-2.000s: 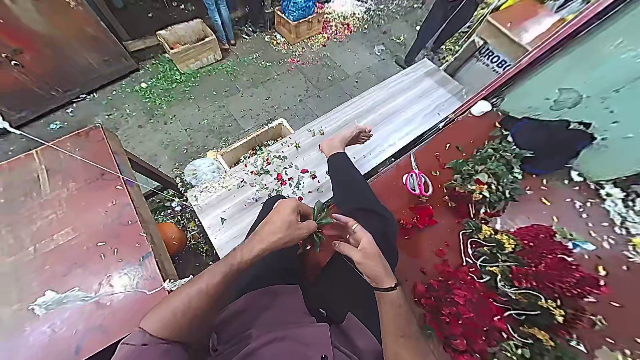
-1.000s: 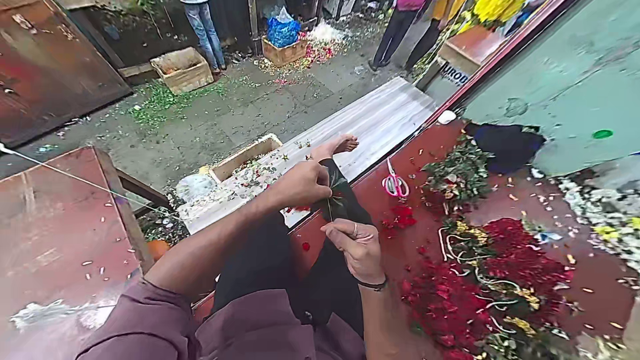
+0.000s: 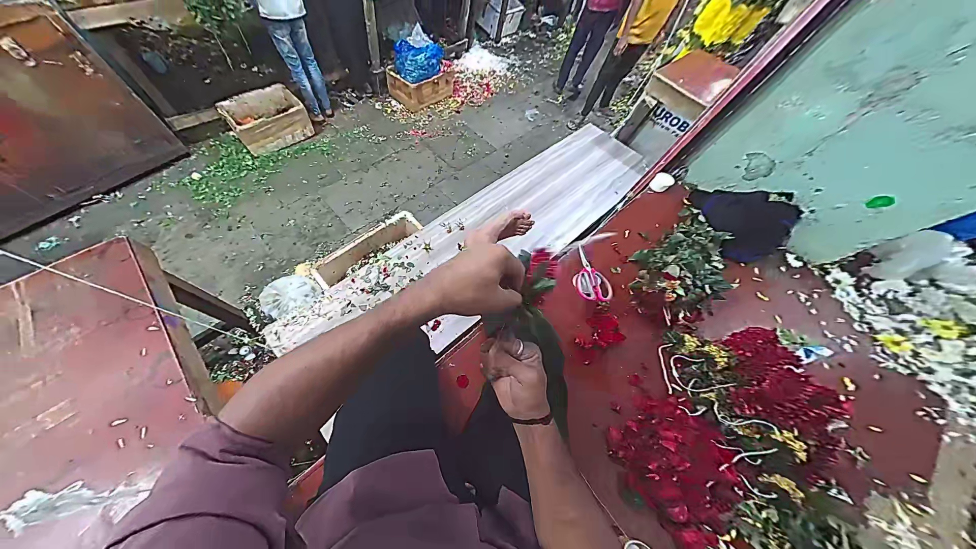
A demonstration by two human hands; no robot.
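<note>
My left hand (image 3: pixel 484 278) is closed at the top of a small bunch of green leaves (image 3: pixel 540 284), with a red flower (image 3: pixel 543 263) showing just beyond its knuckles. Directly below, my right hand (image 3: pixel 517 374), with a ring and a dark wristband, has its fingers closed at the lower end of the bunch; the stems between the hands are blurred. Pink-handled scissors (image 3: pixel 592 284) lie on the red surface to the right of the hands. Farther right are a pile of leafy stems (image 3: pixel 682 263) and heaps of red flowers (image 3: pixel 671 450) with white strings and yellow blooms.
A pale plank (image 3: pixel 564 183) strewn with cuttings runs ahead, beside a foam box (image 3: pixel 366 248). A red-topped table (image 3: pixel 84 343) stands left, with a cord across it. White flowers (image 3: pixel 915 335) lie far right. People (image 3: pixel 293 53) stand beyond, near crates (image 3: pixel 267 118).
A red flower now shows beside my left hand, where the earlier frames show only green leaves. Both hands have shifted relative to each other. The view has tilted up somewhat.
</note>
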